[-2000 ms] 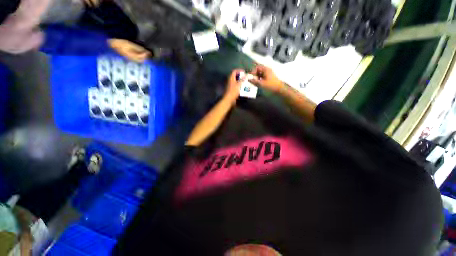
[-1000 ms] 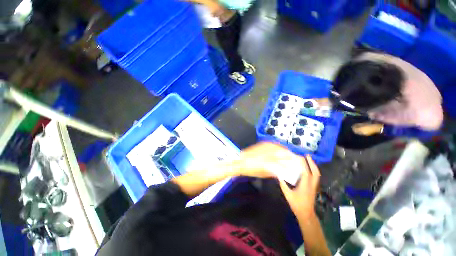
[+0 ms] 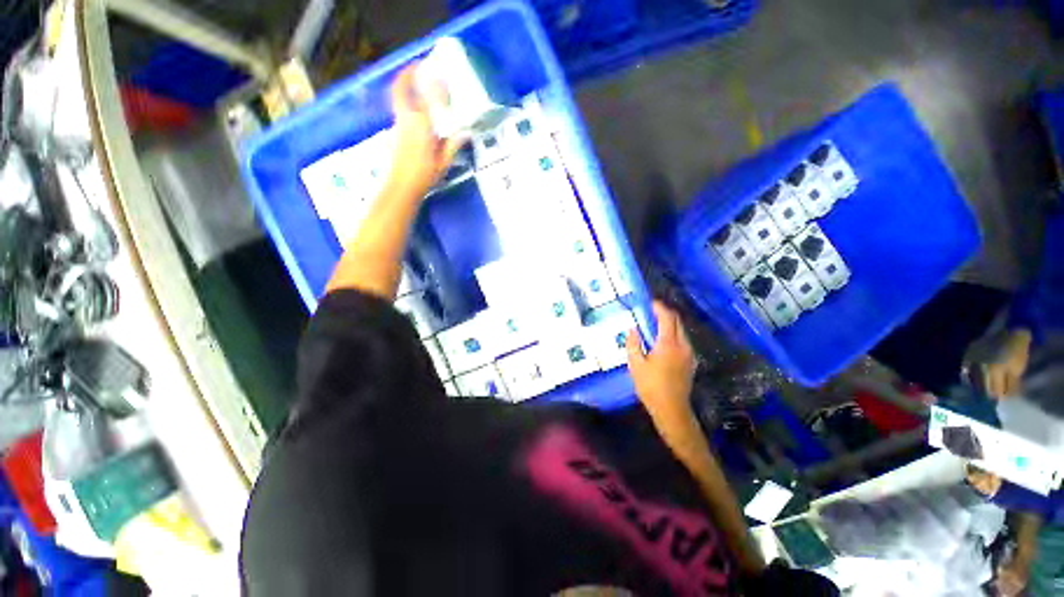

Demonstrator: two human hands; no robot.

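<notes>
My left hand [image 3: 422, 134] holds a white retail box [image 3: 462, 91] over the far end of the near blue crate [image 3: 587, 152]. Its fingers are at the box's left and lower side. The crate holds rows of packed white boxes [image 3: 511, 324] with small teal prints, around an open gap where the blue bottom shows. My right hand [image 3: 665, 367] grips the crate's right rim near its lower corner. My left forearm hides some of the boxes.
A second blue crate [image 3: 904, 210] at the right holds white pieces with black squares. Another person's hands hold a white box [image 3: 992, 449] at the lower right. A side bench [image 3: 152, 286] with cables runs down the left. Whitish crumpled bags [image 3: 910, 531] lie at the lower right.
The view has swung. Both my hands were together at a white box beside the crate. My left hand is now over the crate with a box, and my right hand has come to the rim.
</notes>
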